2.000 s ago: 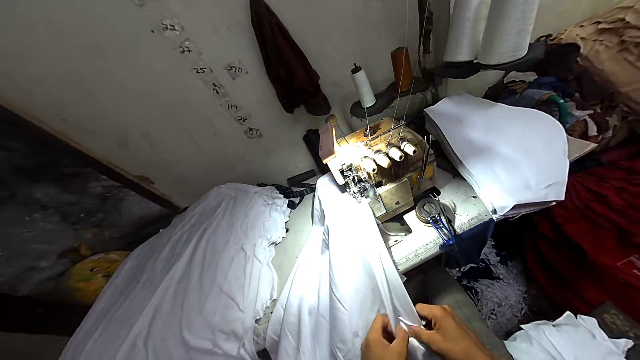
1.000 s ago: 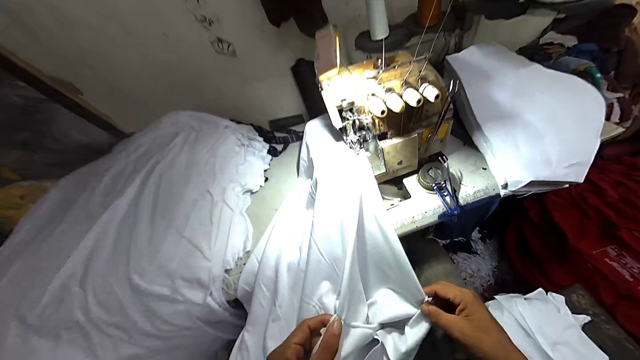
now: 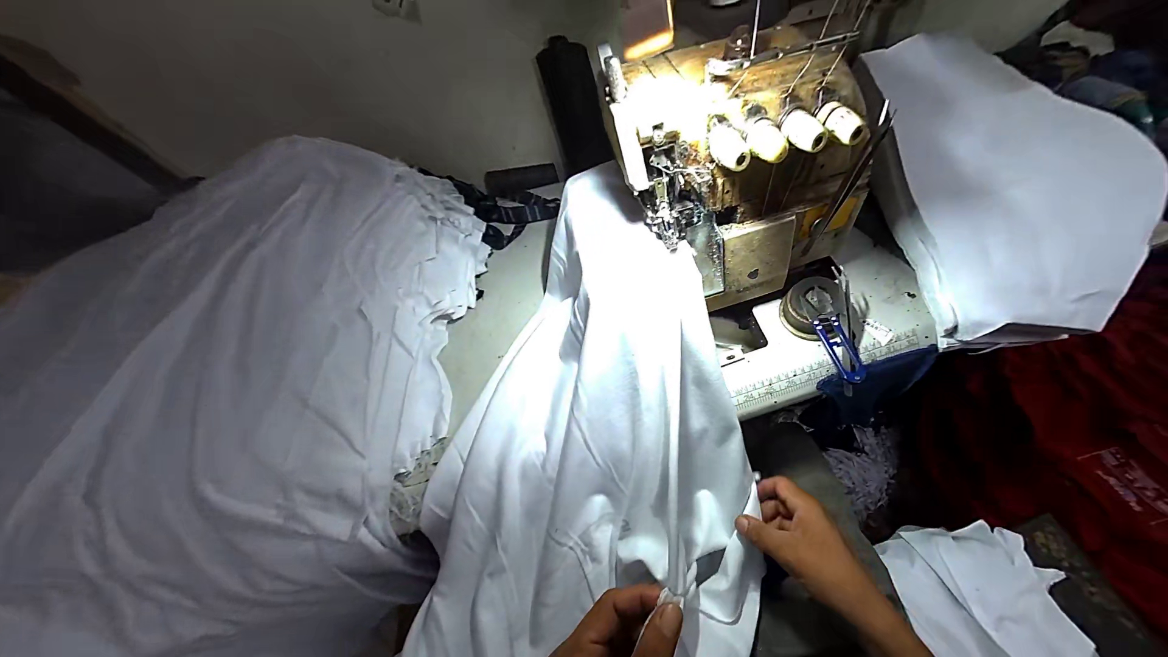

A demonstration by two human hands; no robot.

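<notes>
White fabric (image 3: 620, 392) runs from the needle area of an overlock sewing machine (image 3: 748, 155) down over the table's front edge. Its lower part is pinched between the thumb and fingers of my left hand (image 3: 634, 620), at the bottom of the view. To the right, the fabric's right edge is held by my right hand (image 3: 789, 529), thumb against fingers. The machine's lamp shines brightly on the cloth at the presser foot (image 3: 671, 224).
A large heap of white cloth (image 3: 228, 383) lies left. White cut panels (image 3: 1022, 182) are stacked right of the machine. Blue-handled thread snips (image 3: 839, 347) rest by a round metal dish (image 3: 808, 306). Red cloth (image 3: 1077, 438) and another white piece (image 3: 985, 584) lie lower right.
My hands were close together on the cloth two seconds ago and are now apart, the left one further left. The view has moved closer to the machine.
</notes>
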